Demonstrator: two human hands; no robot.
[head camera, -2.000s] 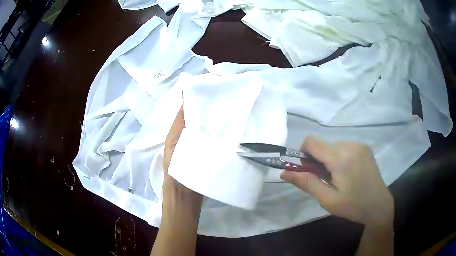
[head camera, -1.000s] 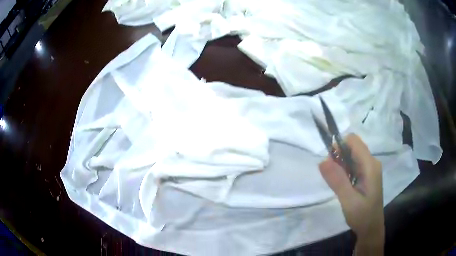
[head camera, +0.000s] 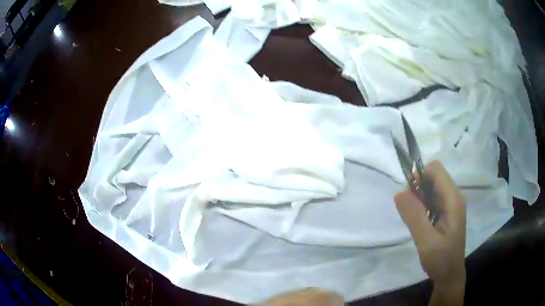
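A white garment (head camera: 263, 143) lies spread and partly folded on the dark table, its middle overexposed. Its straight hem band curves along the near edge. My right hand (head camera: 436, 221) is at the right above the garment and holds thread snips (head camera: 418, 173), blades apart and pointing up and away. My left hand (head camera: 305, 297) shows only as a blurred strip at the bottom edge, over the near hem. Its fingers are not clear, and I cannot tell whether it holds anything.
A pile of crumpled white to cream garments (head camera: 412, 48) lies at the far side and right, touching the spread garment. The glossy dark-brown table (head camera: 48, 161) has a yellow edge at lower left, with blue material (head camera: 15, 281) beyond it. Small pale bits lie on the left tabletop.
My left hand let go of the lifted white cloth, left the picture, and now shows at the bottom edge. The cloth lies flat. My right hand moved right with the snips, turning them upward.
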